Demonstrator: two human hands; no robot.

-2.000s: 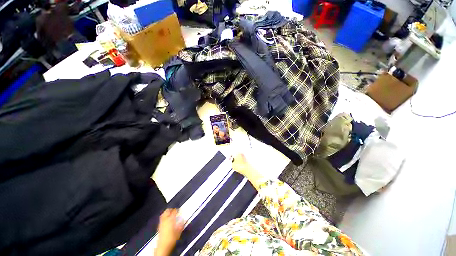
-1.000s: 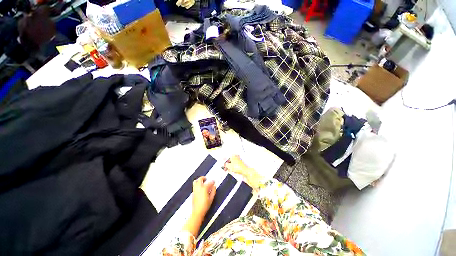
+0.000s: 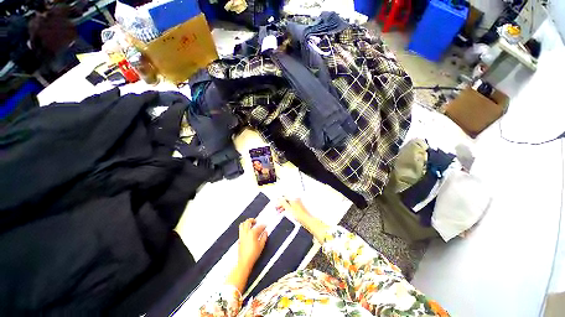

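Observation:
Long dark cloth strips [image 3: 221, 252] lie in slanting rows on the white tabletop, with pale gaps or a white strip between them. My left hand [image 3: 252, 238] rests over the strips near their far part, fingers bent; I cannot tell if it holds anything. My right hand [image 3: 293, 209] is at the far ends of the strips, fingertips close together over the white area; a small item in them cannot be made out. A lit smartphone [image 3: 262, 166] lies just beyond the strips.
A large black cloth heap [image 3: 87, 198] covers the left. A bundle of dark strips [image 3: 214, 124] and a plaid garment [image 3: 378, 117] lie behind. A cardboard box [image 3: 179, 49] stands at the back. Olive, navy and white cloth [image 3: 427, 186] lies right, beyond the table edge.
Since two seconds ago my left hand has moved up along the strips, towards my right hand. Over the last second both hands have stayed nearly still while the view shifted slightly.

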